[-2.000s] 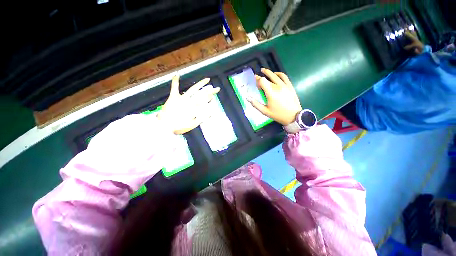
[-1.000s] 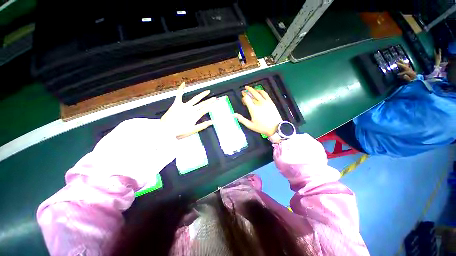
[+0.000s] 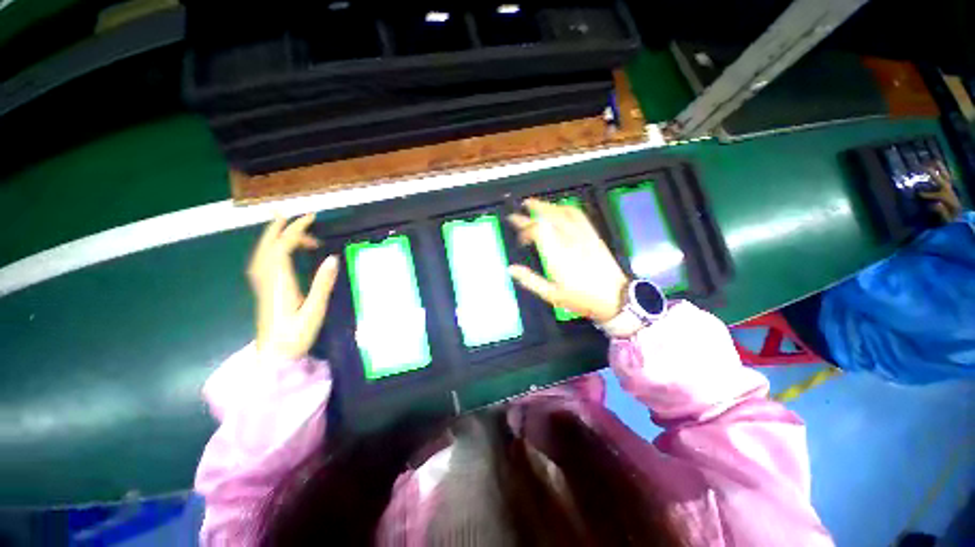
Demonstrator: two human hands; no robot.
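A black foam tray [image 3: 428,395] lies on the green bench and holds several smartphones side by side, face up. The left smartphone [image 3: 390,307] and the one beside it [image 3: 482,280] show white screens with green borders. The third is mostly covered by my right hand [image 3: 575,262], whose fingers are spread over it. The far right smartphone [image 3: 648,235] shows a greyish-violet screen with a green border. My left hand [image 3: 287,291] is at the tray's left end, fingers apart, holding nothing. A round dark wristwatch [image 3: 646,300] is on my right wrist.
Stacked black foam trays [image 3: 417,102] stand behind the bench's white edge, on an orange-brown wooden board [image 3: 428,156]. A metal upright [image 3: 764,64] rises at the back right. At far right, a person in a blue smock [image 3: 903,310] reaches to another tray [image 3: 882,198]. A red stool [image 3: 772,340] stands below.
The view has shifted left, so the tray shows more fully. My left hand has moved off the smartphones to the tray's left end. My right hand has moved from the far right smartphone to the third.
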